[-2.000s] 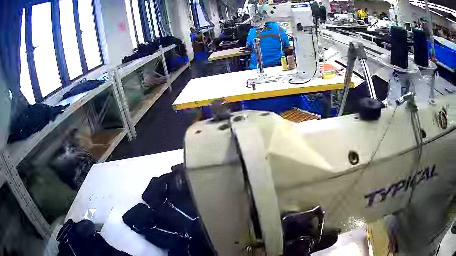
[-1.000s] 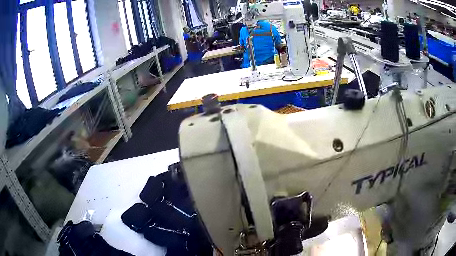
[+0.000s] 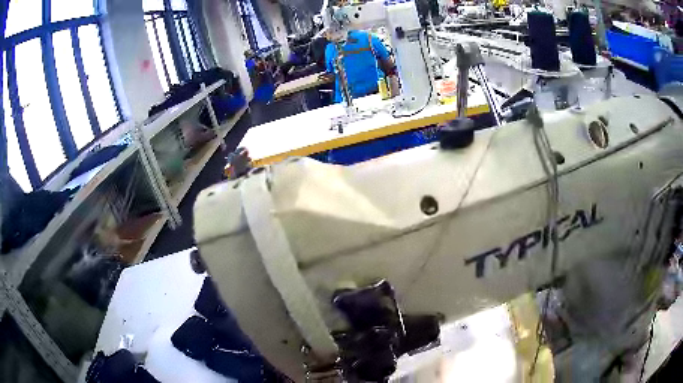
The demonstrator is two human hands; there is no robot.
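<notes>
The cream sewing machine head (image 3: 359, 239) with "TYPICAL" lettering fills the centre and right. A dark tension part cluster (image 3: 371, 322) sits on its lower face. Black sewn workpieces (image 3: 213, 348) lie overlapping on the white side table (image 3: 153, 292), partly hidden behind the machine head. Another black piece (image 3: 118, 366) lies at the table's near left, cut by the lower edge. The needle area is cut off below. Neither of my hands is in the picture.
Shelves (image 3: 150, 168) with dark goods run along the windows at left. Ahead stand another white machine table (image 3: 292, 137) with a yellow edge and a person in blue (image 3: 358, 66) with their back to me. Black thread cones (image 3: 544, 41) stand behind the machine arm.
The view has shifted and tilted, so the machine head appears further left and larger. Less of the black workpieces shows beside it. The workpieces themselves have not visibly moved.
</notes>
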